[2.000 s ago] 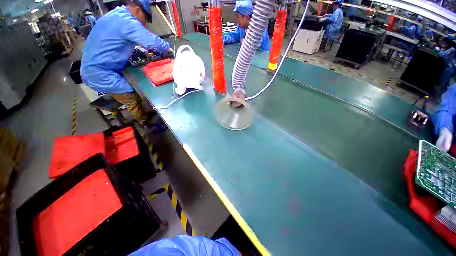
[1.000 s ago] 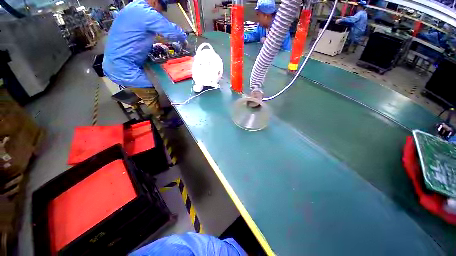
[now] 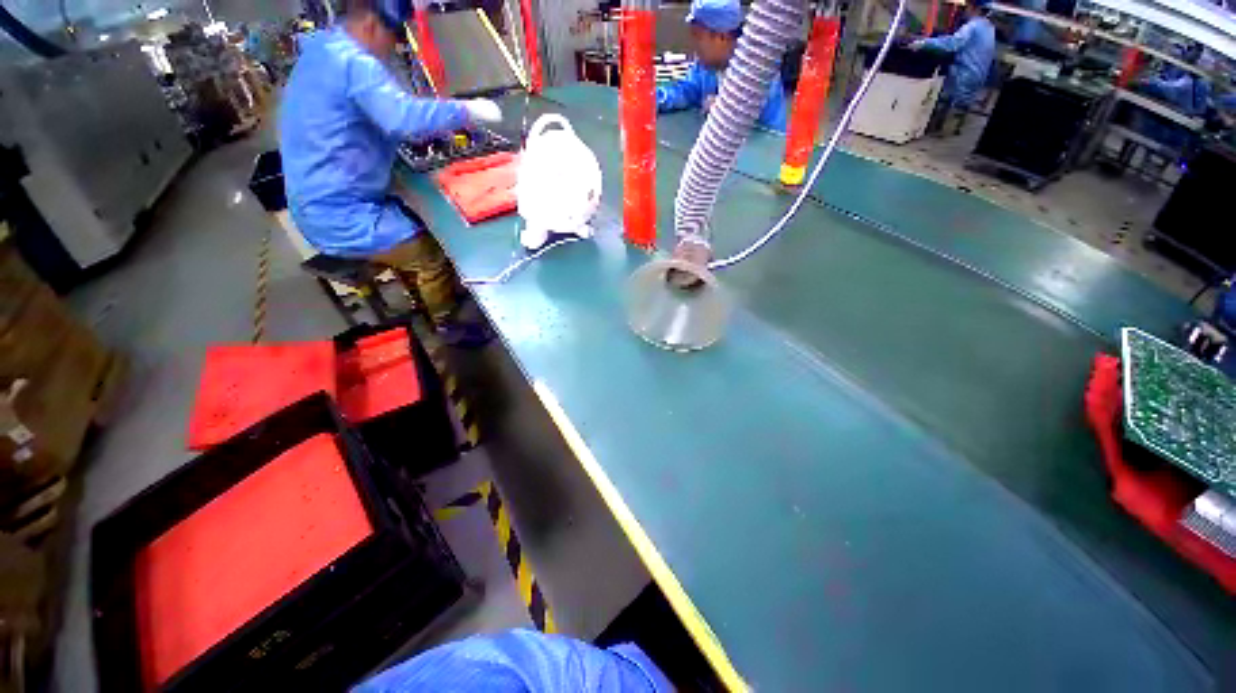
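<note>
A green circuit board (image 3: 1177,406) lies at the right edge of the view, cut off by it. It rests on a red carrier (image 3: 1136,490), with a silvery ribbed block (image 3: 1210,520) showing under it. A clear fume hood (image 3: 679,306) on a grey ribbed hose stands over the green bench (image 3: 759,501). My left hand and my right hand are not in view. Only a blue sleeve or lap of my smock shows at the bottom edge.
A white rounded device (image 3: 559,183) with a cord stands on the bench. Red posts (image 3: 639,129) rise behind it. A seated person in blue (image 3: 355,136) works at the far left. Black crates with red lining (image 3: 258,555) stand on the floor. Yellow tape runs along the bench edge.
The view first swung left, then nearly settled. The board on its carrier now looks steady and flatter than a second ago. The worker at the far left has leaned back and raised a gloved hand.
</note>
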